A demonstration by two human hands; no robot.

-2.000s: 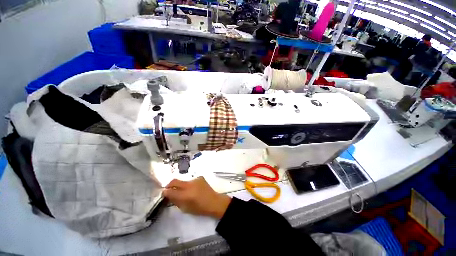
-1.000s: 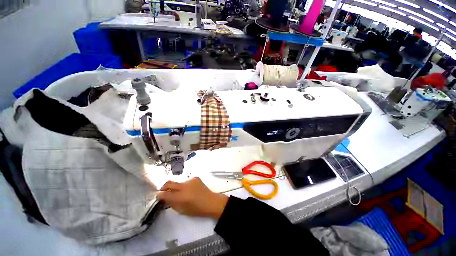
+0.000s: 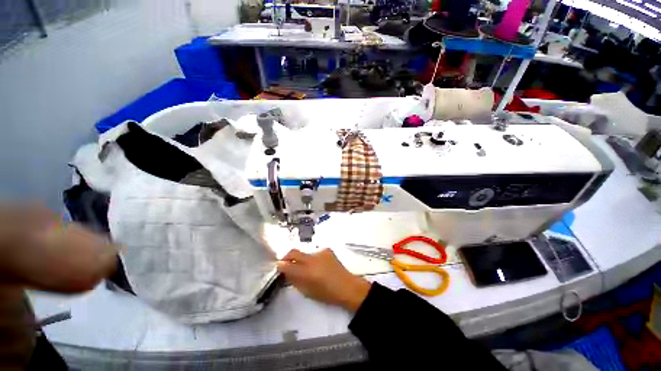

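The garment piece [image 3: 188, 246], whitish-grey side up with dark cloth at its edges, lies bunched left of the needle. The sewing machine's presser foot [image 3: 306, 230] is just behind its right corner. My right hand [image 3: 319, 277] pinches that corner, by a dark edge, in front of the presser foot. My left hand [image 3: 54, 253] is large, blurred and close to the camera at the left edge, partly cut off. Whether its fingers are closed or hold anything cannot be told.
Shears [image 3: 420, 265] with red and orange-yellow handles lie right of my right hand, then a smartphone [image 3: 501, 262]. A check cloth scrap [image 3: 360, 174] hangs on the white machine head [image 3: 449, 159]. A thread cone [image 3: 462, 103] stands behind; blue crates [image 3: 206, 65] are back left.
My left hand has come into view at the left edge. The whole scene has shifted right in the picture. My right hand keeps its pinch on the garment corner.
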